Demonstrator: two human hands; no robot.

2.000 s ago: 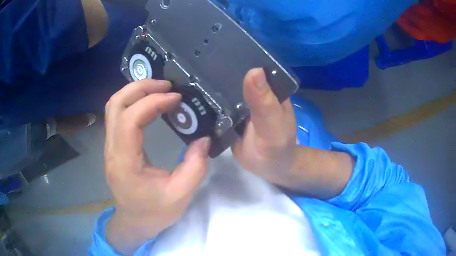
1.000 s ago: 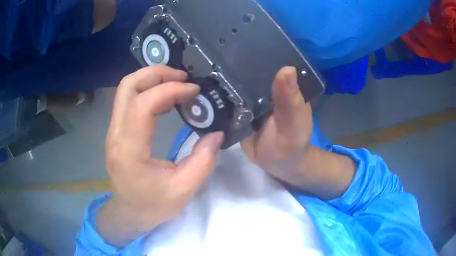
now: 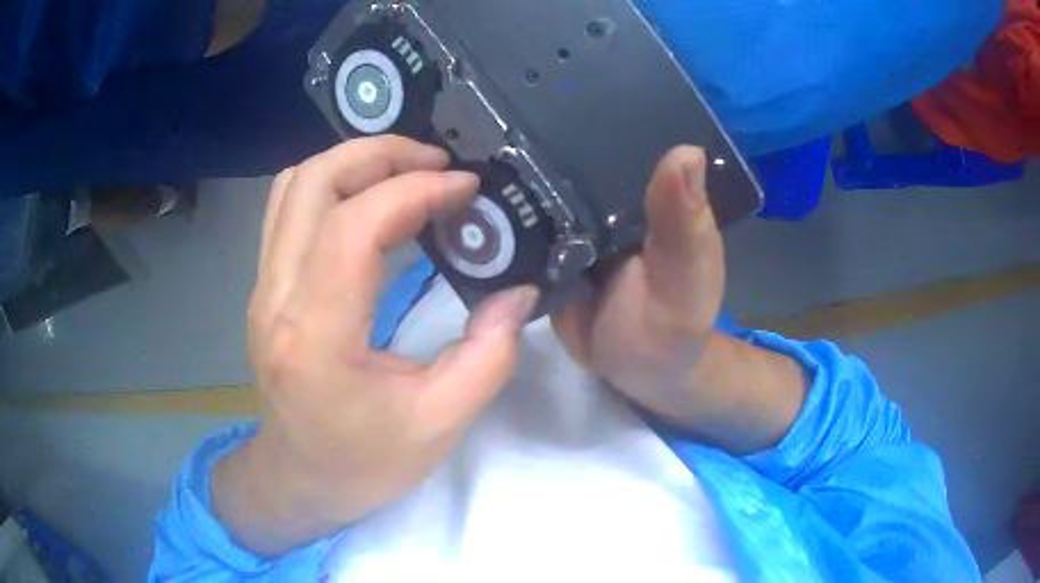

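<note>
A grey metal plate assembly (image 3: 616, 108) is held tilted above my lap, its upper end cut off by the picture's top edge. Two black discs with pale rings sit side by side along its left edge: an upper disc (image 3: 368, 91) and a lower disc (image 3: 474, 236). My right hand (image 3: 667, 273) grips the lower right corner, thumb on top of the plate, other fingers hidden beneath. My left hand (image 3: 376, 308) has its fingertips on the upper left rim of the lower disc and its thumb at the lower rim.
People in blue (image 3: 821, 68) and orange-red (image 3: 990, 97) clothing are close by at the top. A blue stool-like object (image 3: 912, 169) stands at the right. A dark flat piece (image 3: 68, 279) is at the left. The grey floor has a yellow line (image 3: 912, 303).
The plate assembly and both hands have shifted to the right and slightly up in the picture. The left fingers stay around the lower disc, and the right hand keeps its grip.
</note>
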